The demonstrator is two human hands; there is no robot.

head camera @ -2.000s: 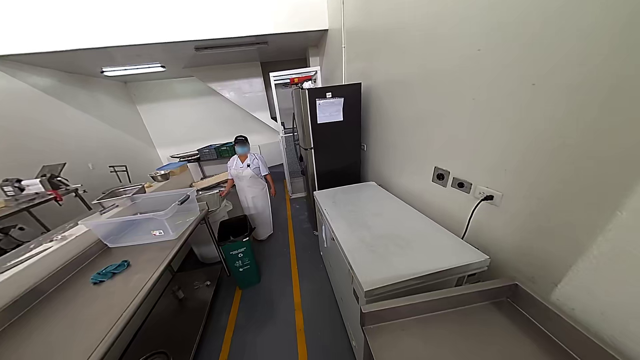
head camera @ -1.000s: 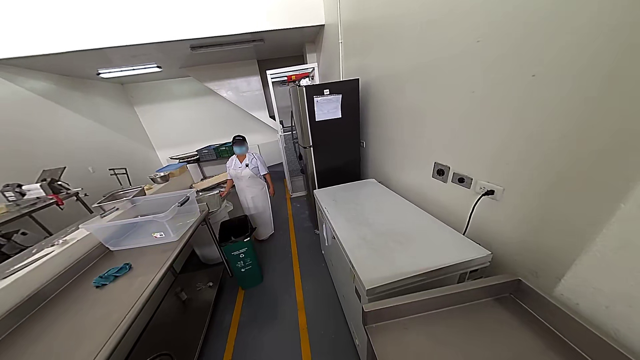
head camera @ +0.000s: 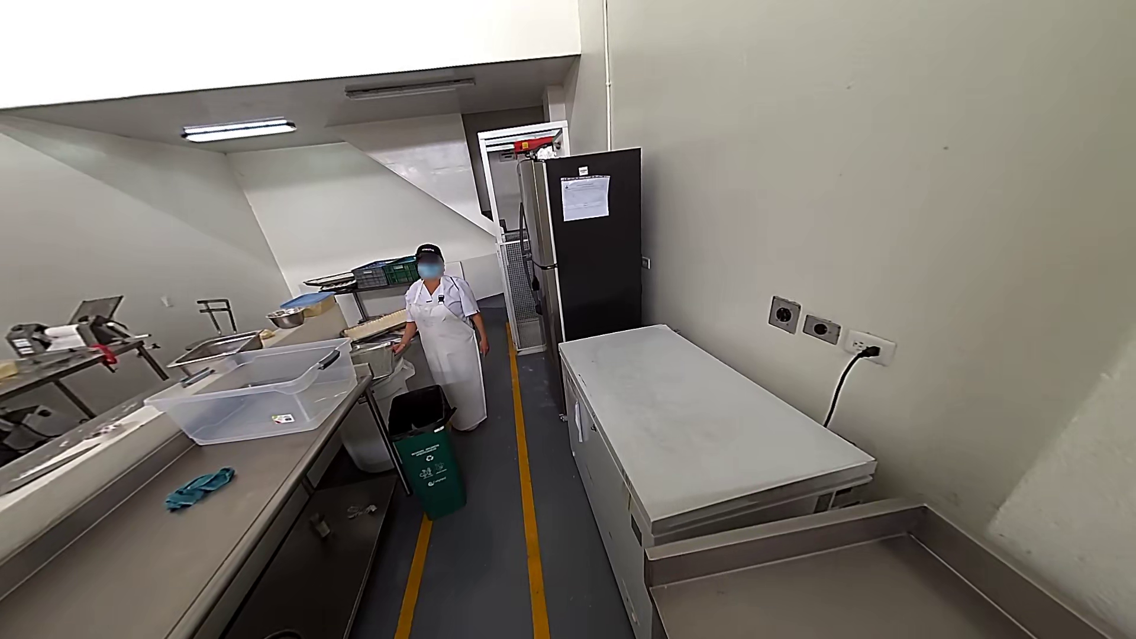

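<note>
Neither my left hand nor my right hand shows in the head view. On the steel counter (head camera: 240, 532) at the left lie a crumpled teal cloth (head camera: 200, 489) and a clear plastic tub (head camera: 266, 390) with dark handles. A white chest freezer (head camera: 710, 417) with its lid down stands against the right wall. In front of it, at the lower right, is a steel table (head camera: 825, 586) with a raised rim.
A person (head camera: 448, 346) in a white apron, cap and mask stands behind a green waste bin (head camera: 430, 461). A tall dark refrigerator (head camera: 599, 257) stands beyond the freezer. Yellow lines (head camera: 524, 461) mark the grey floor. A black plug (head camera: 868, 352) sits in a wall socket.
</note>
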